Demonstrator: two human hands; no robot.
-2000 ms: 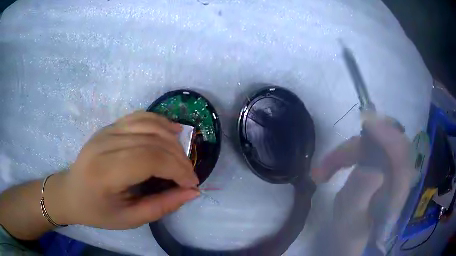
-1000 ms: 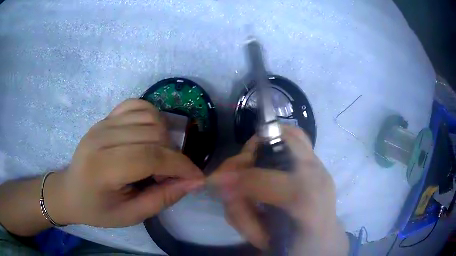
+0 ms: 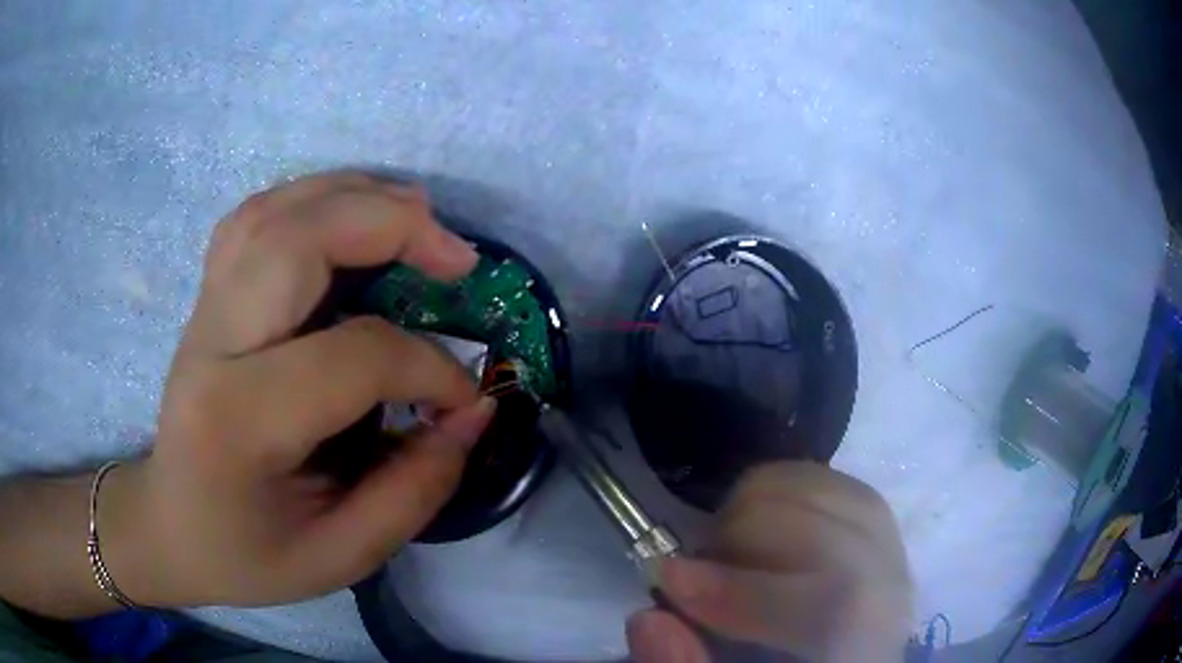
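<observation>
The open left ear cup [image 3: 538, 447] holds a green circuit board [image 3: 512, 311] and a silver-white battery, partly hidden by my hand. My left hand [image 3: 337, 376] lies over the cup and pinches thin lead wires [image 3: 503, 385] between thumb and finger. My right hand [image 3: 791, 570] grips the soldering iron [image 3: 609, 499], whose tip is at the board's lower edge, close to the wires. Whether it touches them cannot be told. The glossy right ear cup [image 3: 739, 363] lies open beside it. The headband [image 3: 382, 622] curves below, partly hidden.
A green-flanged solder spool [image 3: 1069, 408] lies at the right, with a thin solder wire [image 3: 953, 330] sticking out. A blue tray [image 3: 1056, 609] with a yellow item [image 3: 1104, 549] is at the far right edge. All lies on the white foam sheet [image 3: 583, 104].
My left hand has moved up over the board with the wires. My right hand has parted from it and turned the iron, bringing its tip down to the board. The headphones have shifted slightly.
</observation>
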